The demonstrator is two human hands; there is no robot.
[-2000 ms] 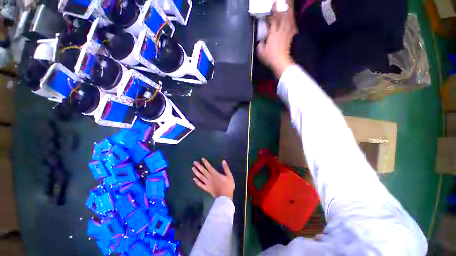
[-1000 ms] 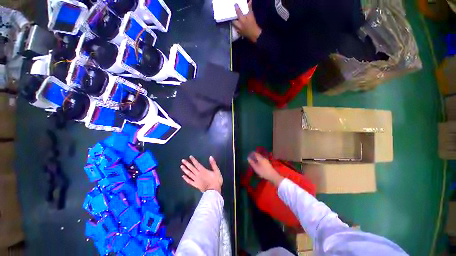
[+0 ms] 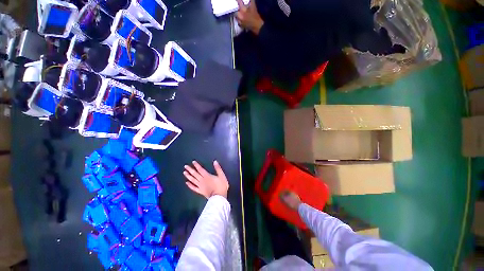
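The red plastic stool stands on the floor beside the bench edge. My right hand is on or just over its seat, small and blurred, so its grip cannot be told. My left hand is over the dark bench top with fingers spread, holding nothing. A pile of blue modules lies to its left. White semi-assembled units with blue faces and black round parts stand grouped farther up the bench.
A black sheet lies at the bench edge. An open carton stands on the green floor. A person in dark clothing sits at the bench, a hand on a white part. A plastic-lined carton stands beside them.
My right hand has moved from the far bench edge down to the stool. The other person's hand and the open carton's inside have come into view. My left hand stays spread.
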